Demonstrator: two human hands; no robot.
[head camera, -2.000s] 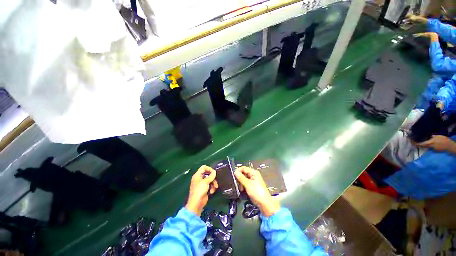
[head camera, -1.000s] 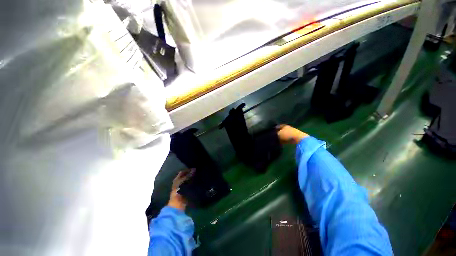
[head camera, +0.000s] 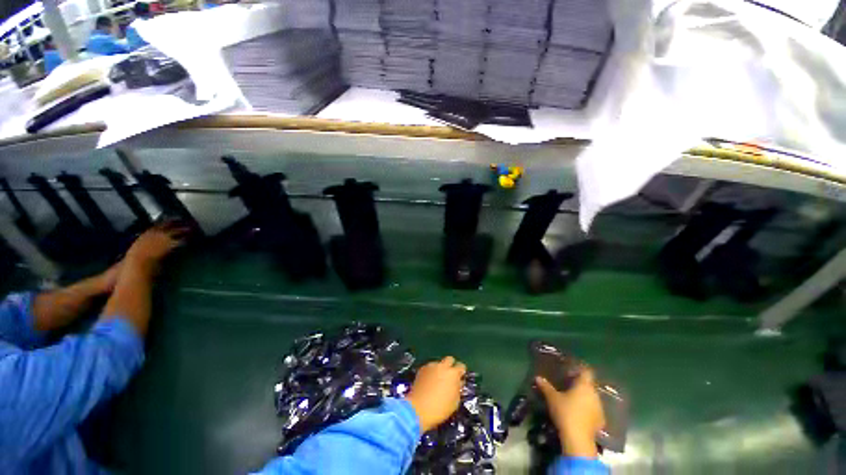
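Observation:
My left hand (head camera: 436, 394) is on the right part of a heap of shiny black bagged accessories (head camera: 343, 376), its fingers bent. Whether it holds one is hidden. My right hand (head camera: 575, 408) grips a dark booklet (head camera: 554, 360) with thumb and fingers. More dark booklets (head camera: 614, 417) lie under and right of that hand. Black boxes with upright flaps stand in a row beyond, one straight ahead (head camera: 466, 255) and another to its left (head camera: 358, 255).
Another person's hands (head camera: 153, 243) reach to boxes at the left. A white-covered shelf (head camera: 547, 153) runs above the green belt (head camera: 417, 320), with grey-black stacks (head camera: 464, 56). A white sheet (head camera: 640, 121) hangs over its edge. A shelf post (head camera: 807, 292) stands right.
The view has swung left. My hands have left the boxes; the left is now at the accessory heap, the right on a booklet. Another person's arms have come into view at the left.

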